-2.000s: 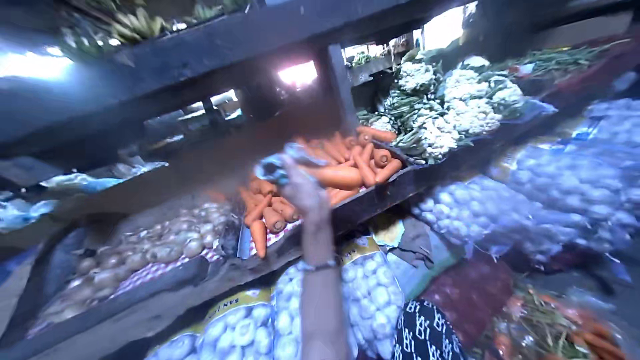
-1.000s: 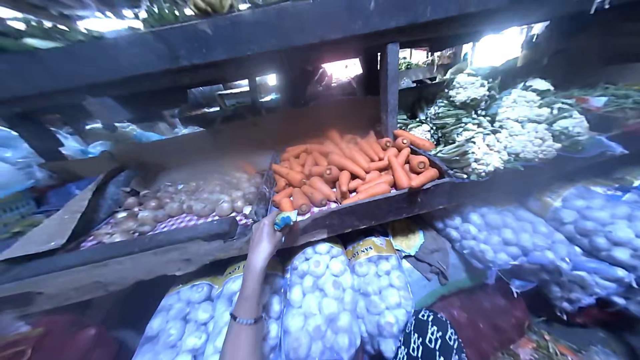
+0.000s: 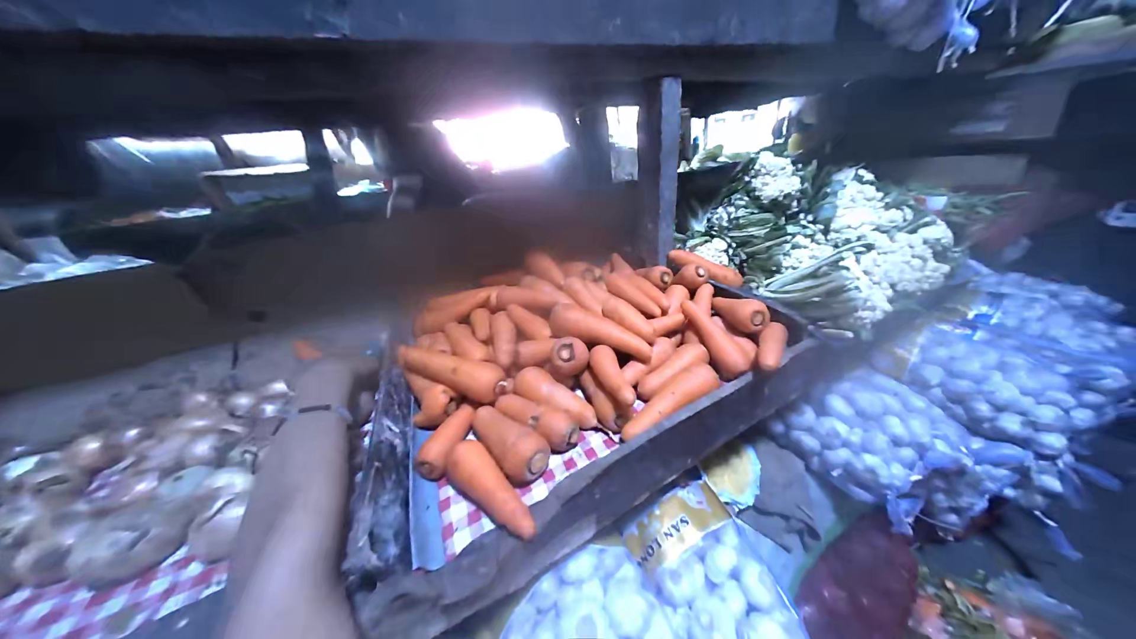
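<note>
My left hand [image 3: 335, 374], blurred, reaches in from the lower left, with a thin dark bracelet around the wrist. It is over the onion side, just left of the dark divider [image 3: 383, 461] beside the carrots. A small orange thing [image 3: 306, 349] shows by its fingers; whether the hand holds it, I cannot tell. A heap of orange carrots [image 3: 577, 355] lies on red-and-white checked cloth [image 3: 568, 457] in a wooden tray [image 3: 657, 470]. Brown onions [image 3: 160, 479] lie in the section to the left. My right hand is out of view.
Cauliflowers [image 3: 887, 248] with green stalks lie right of a wooden post [image 3: 661, 169]. Net sacks of pale, round bulbs [image 3: 657, 595] stand below the tray, and more bagged bulbs [image 3: 896, 426] lie at the right. A dark shelf beam [image 3: 417, 22] crosses overhead.
My left hand has moved from the carrot tray's front left corner to the onion side of the divider. The blue thing in its fingers earlier does not show now. The view has moved closer to the carrots.
</note>
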